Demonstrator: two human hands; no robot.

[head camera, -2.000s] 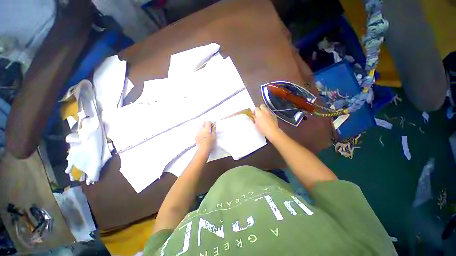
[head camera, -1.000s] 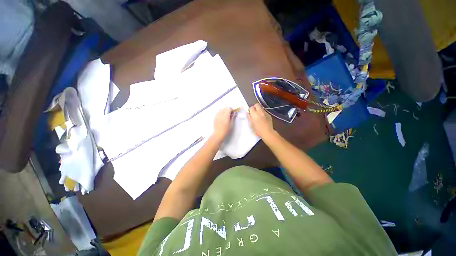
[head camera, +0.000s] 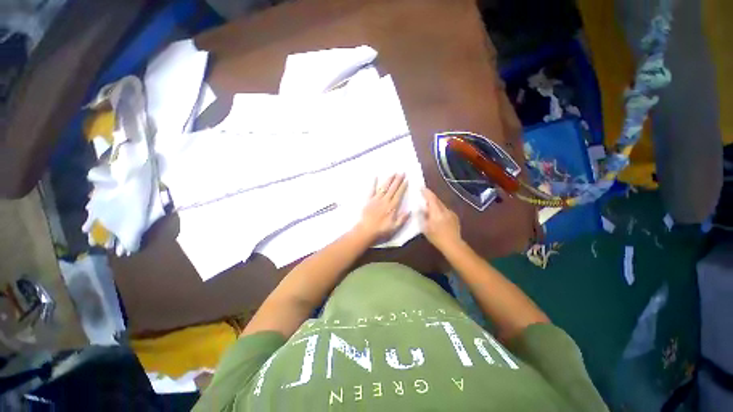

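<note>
A white garment panel [head camera: 297, 173] lies spread on the brown padded table [head camera: 321, 36], with a thin dark seam line running along it. My left hand [head camera: 384, 211] lies flat on the panel near its right end, fingers spread. My right hand [head camera: 438, 219] is at the panel's right edge; whether its fingers pinch the fabric I cannot tell. The steam iron [head camera: 480, 169], with an orange-brown handle, lies on the table to the right of the panel, touched by neither hand.
A crumpled white and mustard heap [head camera: 128, 185] lies at the table's left. A blue-grey wrapped hose [head camera: 635, 113] hangs at upper right. A blue bin [head camera: 563, 153] with offcuts stands right of the table. Padded arms [head camera: 60, 88] rise at upper left and right. Mustard fabric [head camera: 186, 348] shows below the table.
My left hand has moved right and now lies flat with spread fingers. The panel's lower right part, folded up and handled before, now lies flatter. The mustard edge there no longer shows.
</note>
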